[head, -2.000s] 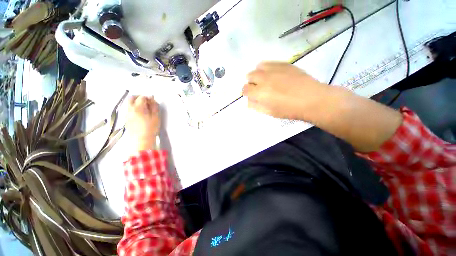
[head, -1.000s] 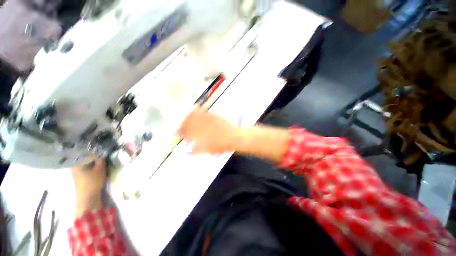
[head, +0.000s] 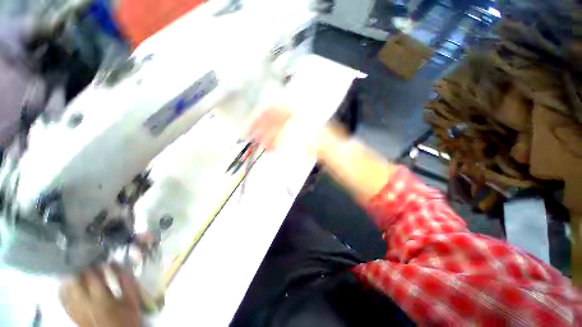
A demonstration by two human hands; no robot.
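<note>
The white sewing machine [head: 115,153] fills the left side, with a blue logo plate on its head. My right hand [head: 271,128] is blurred over the bed, beside or over the red-handled tool [head: 246,155]; whether its fingers hold anything cannot be told. My left hand [head: 102,295] is at the lower left, below the needle area, also blurred, its fingers partly hidden by metal parts. No strap can be made out in either hand.
A yellow strip [head: 207,223] runs along the bed edge. Brown pieces are heaped on a rack [head: 498,121] at the right. A cardboard box [head: 406,56] stands on the floor at the back. An orange-red surface [head: 156,16] shows at the top left.
The view has swung right. My right hand has moved along the bed to the red-handled tool. My left hand now shows lower in the picture, and the strap bundle is out of view.
</note>
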